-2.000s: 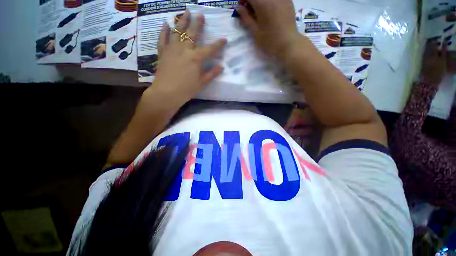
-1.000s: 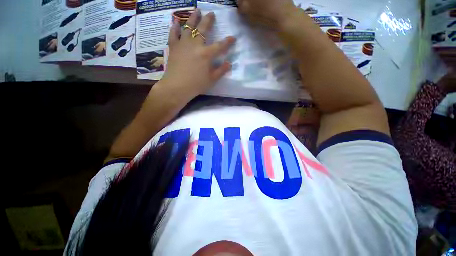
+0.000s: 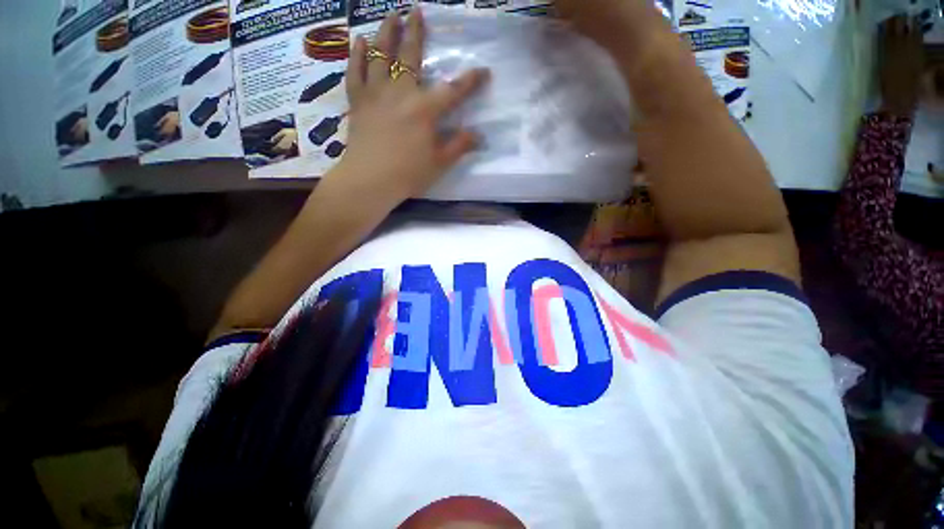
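A translucent, glossy sheet (image 3: 559,129) lies on the table in front of me, with blurred dark shapes showing faintly through it. My left hand (image 3: 399,114), with a ring, lies flat with fingers spread on the sheet's left part and the edge of a printed box. My right hand (image 3: 611,26) is over the sheet's top right, blurred and cut off by the top edge; its fingertips are hidden. White-backed printed retail boxes (image 3: 279,98) overlap in a row to the left. Another box (image 3: 721,67) shows right of my right forearm.
The white table (image 3: 797,134) has its front edge close to my body. Tiny dark specks lie right of the boxes. At the far right are another person's hand and dark-red patterned sleeve (image 3: 885,196). A yellowish piece (image 3: 88,486) lies low at the left.
The left boxes appear further left and lower in the view. My right hand has moved right, uncovering more of the sheet. My left hand stays on it. The other person's arm has shifted.
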